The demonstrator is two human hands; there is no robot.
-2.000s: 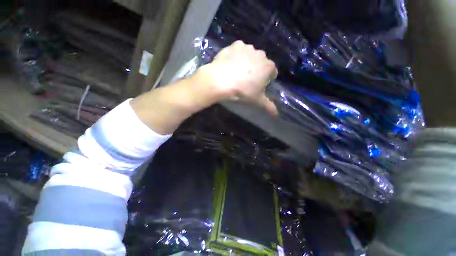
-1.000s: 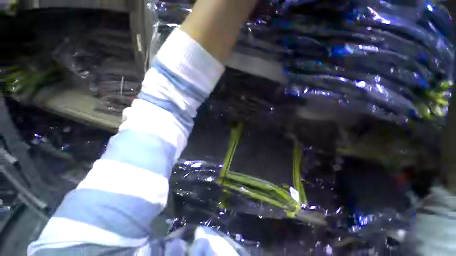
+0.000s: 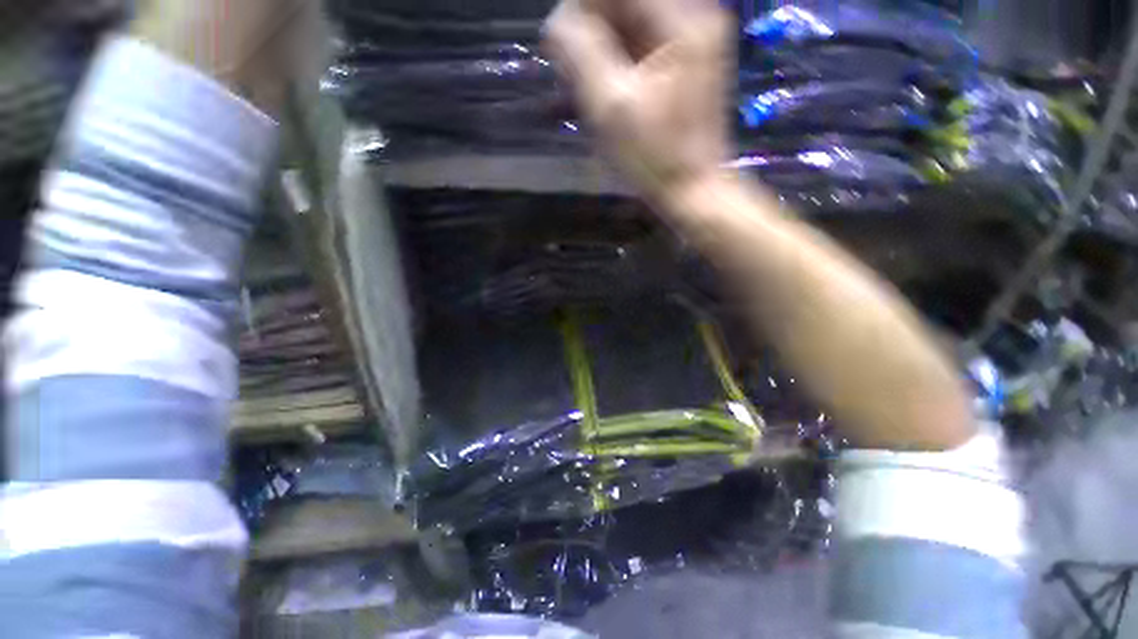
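Note:
Dark folded garments in glossy clear bags [image 3: 824, 112] lie stacked on an upper shelf, some with bright blue and yellow-green edges. My right hand [image 3: 661, 94] is in front of this stack at the top centre, blurred, its fingers bent and partly cut off by the top edge; whether it grips anything is unclear. My left arm rises along the left side; its striped sleeve [image 3: 125, 337] and bare wrist show, but the hand is beyond the top edge. A dark bagged pack with yellow-green bands [image 3: 649, 375] lies on a lower tier, below both hands.
A pale upright [image 3: 381, 312] stands left of centre, beside my left sleeve. More dark packs [image 3: 293, 337] lie on a shelf behind it. The shelf board [image 3: 499, 172] runs under the upper stack. A thin metal rail [image 3: 1061, 225] and pale floor [image 3: 1079, 487] show at the right.
My left arm has moved from the centre to the left, its hand now out of the picture. My right forearm and hand have come into view at the upper stack. The view has shifted.

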